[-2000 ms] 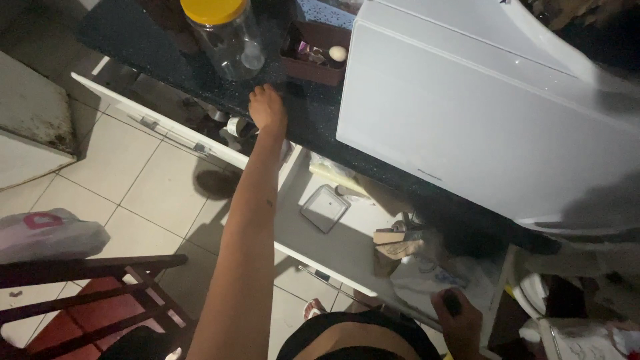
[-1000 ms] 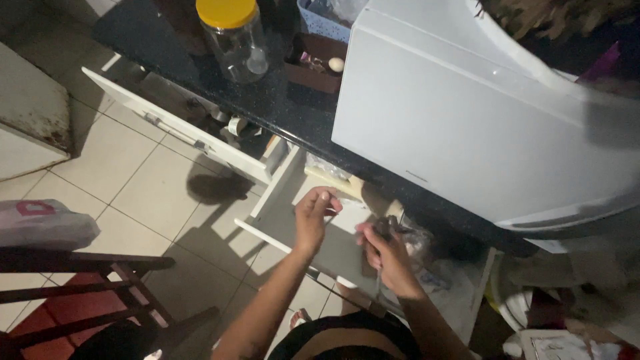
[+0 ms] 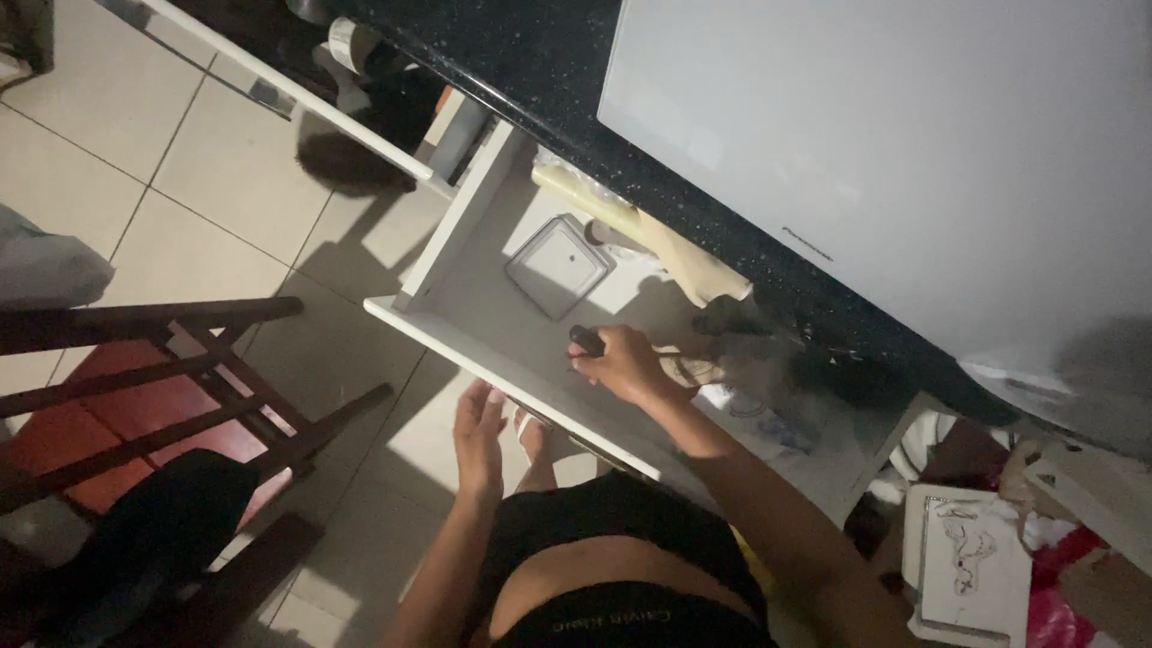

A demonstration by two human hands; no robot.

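Note:
My right hand (image 3: 621, 364) is over the open white drawer (image 3: 504, 355), closed around a small dark object (image 3: 587, 340) whose kind I cannot tell. My left hand (image 3: 479, 427) is just outside the drawer's front panel, fingers partly bent, with nothing seen in it; whether it touches the panel is unclear. Inside the drawer, a clear square container or lid (image 3: 560, 267) lies on the bottom. Beyond it, a pale yellow roll (image 3: 589, 200) and a beige sheet-like item (image 3: 697, 261) lie along the counter side. Plastic bags and other items fill the right part, in shadow.
A dark speckled countertop (image 3: 540, 90) overhangs the drawer and carries a large white appliance (image 3: 864, 153). Another open drawer (image 3: 297, 90) stands at upper left. A dark wooden chair (image 3: 153, 315) with a red seat is at left. A white box (image 3: 967, 562) with a drawing lies at lower right.
My left hand has moved from over the drawer to outside its front. My right hand remains over the drawer with the dark object. The view has shifted closer to the drawer.

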